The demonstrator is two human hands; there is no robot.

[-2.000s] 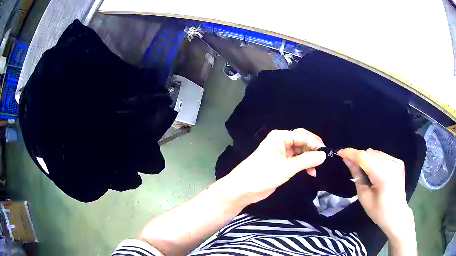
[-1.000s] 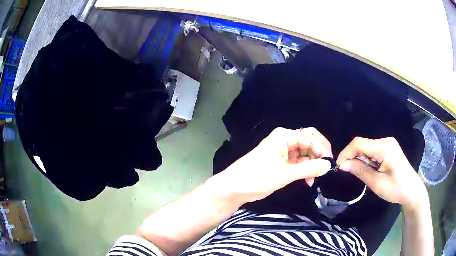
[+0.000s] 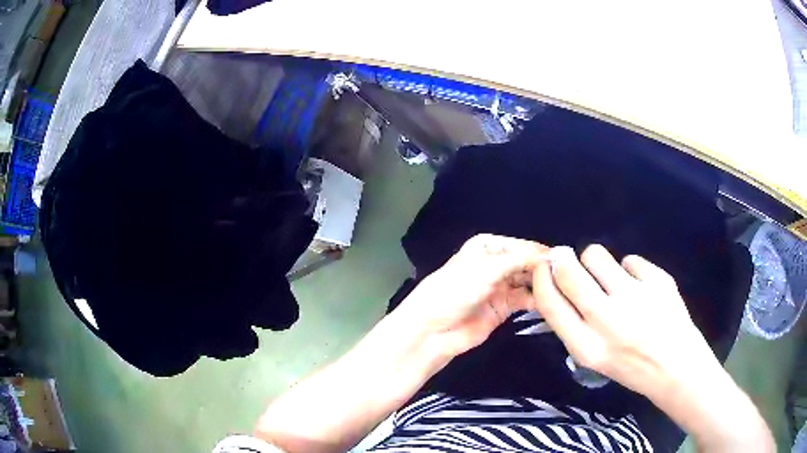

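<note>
A black garment (image 3: 584, 195) lies over my lap, its folds hard to see. My left hand (image 3: 464, 296) is over it with curled fingers, pinching what looks like a bit of the dark cloth. My right hand (image 3: 611, 310) reaches across, its fingertips meeting the left hand's and covering the pinched spot. Whether the right fingers hold a needle or thread is hidden. Thin pale slivers show below the joined fingertips; I cannot tell what they are. A greyish-white patch (image 3: 586, 373) shows on the garment under my right hand.
A white table (image 3: 495, 44) curves across the top, with dark cloth (image 3: 234, 5) at its upper left. A black heap of garments (image 3: 168, 230) hangs at left. A white box (image 3: 340, 203) stands beyond it over green floor. A mesh-like basket (image 3: 772, 281) is at right.
My right hand has moved left over the left fingertips, with its fingers now stretched across them. The small dark piece seen between the fingertips is now hidden. The view has tilted slightly upward.
</note>
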